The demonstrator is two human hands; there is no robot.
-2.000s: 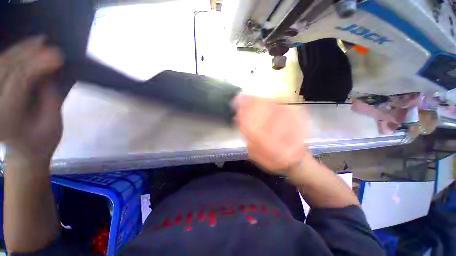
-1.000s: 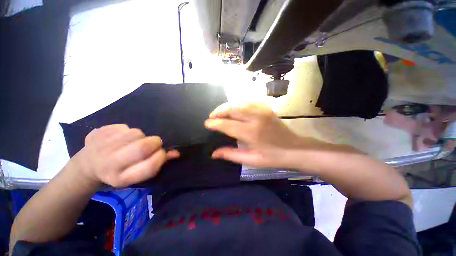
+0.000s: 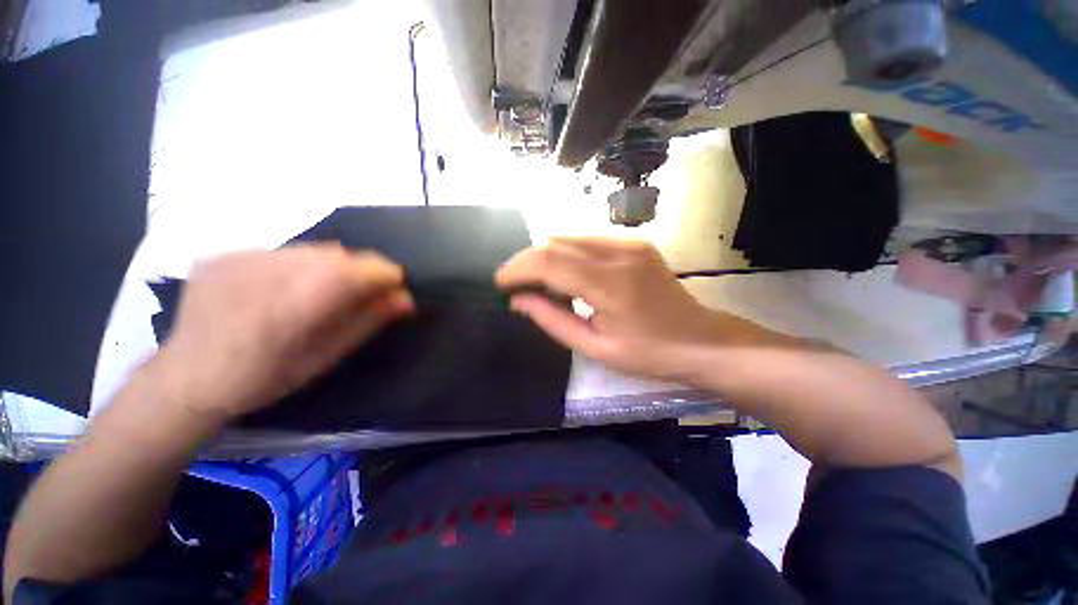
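Observation:
A black cut panel (image 3: 461, 366) lies flat on the white table in front of the sewing machine, its near edge at the table's front edge. My left hand (image 3: 278, 313) is on its left part, blurred, fingers bent onto the cloth. My right hand (image 3: 603, 301) is at its right edge, thumb and fingers pinching a fold of the cloth. The panel's far edge lies just short of the brightly lit presser foot area (image 3: 526, 132). What the left fingertips grip is hard to see.
Large black panels (image 3: 59, 201) cover the table's left end. Small black pieces (image 3: 816, 195) lie under the machine arm (image 3: 1005, 154). Pink scraps (image 3: 969, 290) lie at the right. A blue plastic crate (image 3: 290, 502) stands below the table at left.
Both hands have come from apart, with the cloth in the air, to the panel laid flat before the machine. Since one second ago, the right thumb and fingers have closed on the cloth.

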